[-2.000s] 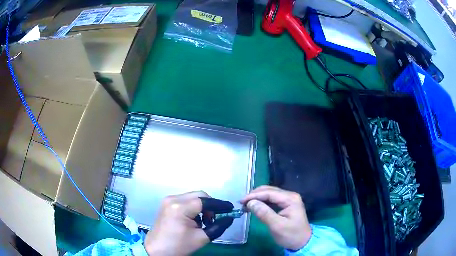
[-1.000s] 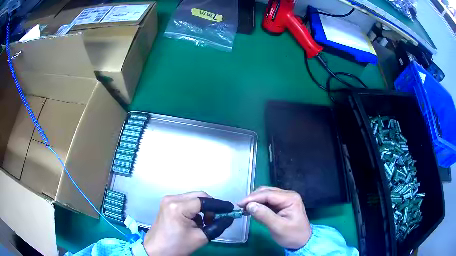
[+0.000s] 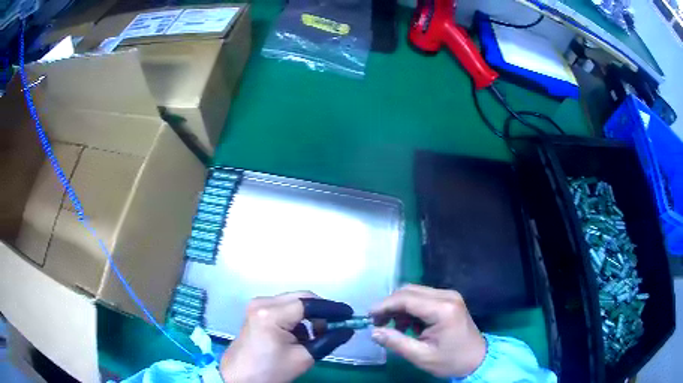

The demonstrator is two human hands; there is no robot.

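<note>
A small green circuit board module lies between my two hands, over the tray's lower right part. My left hand holds its left part between black-covered thumb and fingers. My right hand has its bare thumb and finger at the module's right end; whether both press on it is too small to tell. The shiny metal tray has modules lined along its left edge in two groups, with a gap between them.
An open carton stands left, a closed carton behind it. A black flat panel lies right of the tray, beside a black bin heaped with modules. A zip bag, red gun and blue bin are farther back.
The whole view has shifted, so the bench things appear farther right. My right thumb and finger have opened a little and sit lower at the module's end. My left hand keeps its hold.
</note>
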